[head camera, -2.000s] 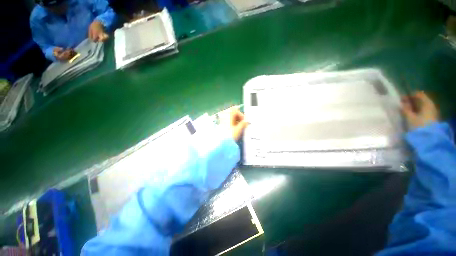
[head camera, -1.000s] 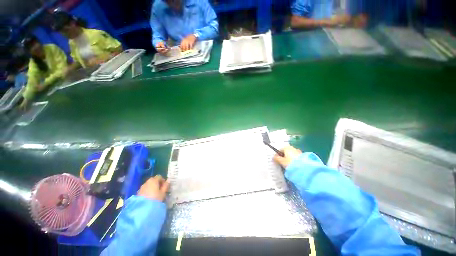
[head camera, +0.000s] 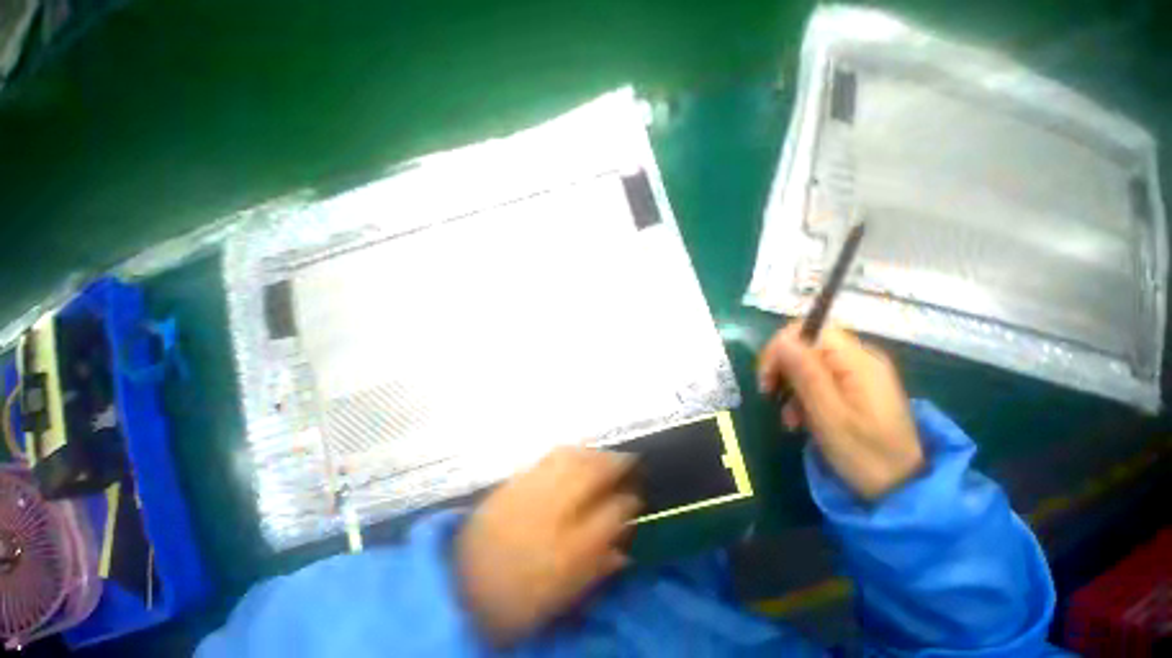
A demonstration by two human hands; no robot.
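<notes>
A silver laptop bottom cover (head camera: pixel 476 321) lies on its bubble wrap in front of me, with dark rectangles near two corners. The release liner sheet (head camera: pixel 688 469), black with yellow edges, lies along the cover's near edge. My left hand (head camera: pixel 550 540) is blurred over the left part of the liner; its fingertips are not clear, so I cannot tell if it holds anything. My right hand (head camera: pixel 842 399) holds the dark tweezers (head camera: pixel 835 280) between thumb and fingers, right of the liner, the other end pointing up and away.
A second silver cover (head camera: pixel 1003 206) lies on wrap at the right. A blue bin (head camera: pixel 161 501) at the left holds liner sheets and dark packets, with a pink fan (head camera: pixel 28 553) at it. The green bench (head camera: pixel 424 77) runs behind. A red object (head camera: pixel 1131 598) shows at the lower right.
The view has tilted down. My left hand has moved from the cover's left edge to the liner. My right hand has moved from the cover's far right corner to beside the liner, still holding the tweezers.
</notes>
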